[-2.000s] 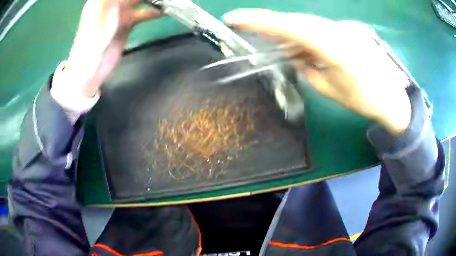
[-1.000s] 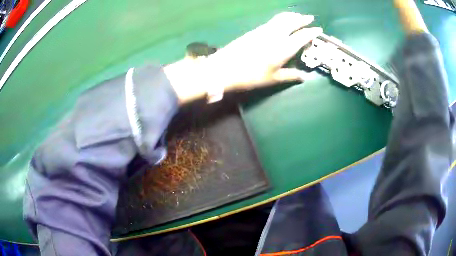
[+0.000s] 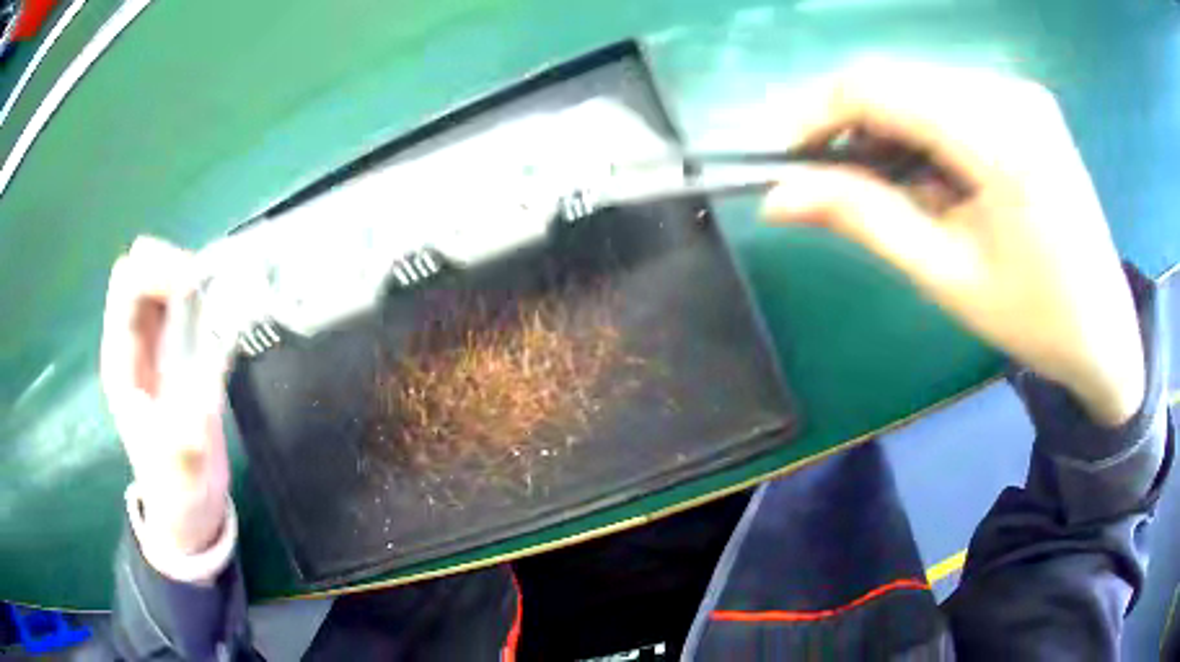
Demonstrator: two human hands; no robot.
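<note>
My left hand [image 3: 162, 401] grips the left end of a white-silver three-unit assembly [image 3: 375, 213], held over the black tray. Its stepped edge faces me, with dark and shiny pin rows at the notches. My right hand [image 3: 971, 213] holds metal tweezers [image 3: 744, 173], their legs pointing left to the assembly's right end. The tips blur against the assembly, so contact cannot be told. The assembly's face is overexposed and its coil rings do not show.
The black tray [image 3: 766, 369] lies at the bench's near edge, with a tangled pile of fine copper wire offcuts [image 3: 498, 388] in it. Green mat [image 3: 880, 343] surrounds the tray. White curved lines and a red object are at the upper left.
One second ago my left hand reached right near an assembly on the mat. Now it is back at the left with an assembly over the tray, and my right hand shows with the tweezers.
</note>
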